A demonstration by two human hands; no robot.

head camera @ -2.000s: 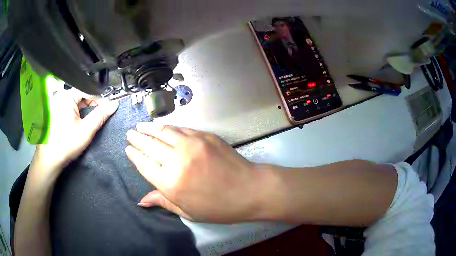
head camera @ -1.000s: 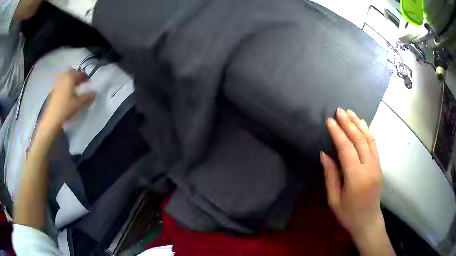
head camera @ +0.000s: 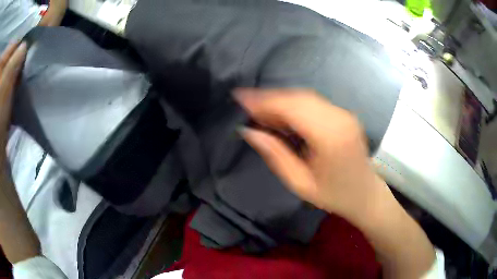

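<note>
A large dark grey garment [head camera: 338, 71] covers the table before me and hangs over my lap. At left, part of it is turned up, showing a pale silver-grey reverse [head camera: 82, 103] beside a black band [head camera: 131, 163]. My left hand [head camera: 11, 71], cut off by the left edge, grips the grey edge of this raised part. My right hand [head camera: 310, 147] is blurred above the middle of the garment, thumb and fingers apart, with nothing visible in it. The needle area [head camera: 430, 49] is at upper right, at the far side of the garment.
A smartphone [head camera: 468, 120] lies on the machine bed at right. A neon green tag [head camera: 418, 6] hangs at the top right. Dark red cloth [head camera: 338, 250] covers my lap. Pale fabric [head camera: 49, 218] lies at lower left. Another person's arm [head camera: 53, 12] shows at upper left.
The view has swung from the machine to the left. My left hand has left the needle area and taken hold of the panel edge. My right hand has lifted and moved left over the garment.
</note>
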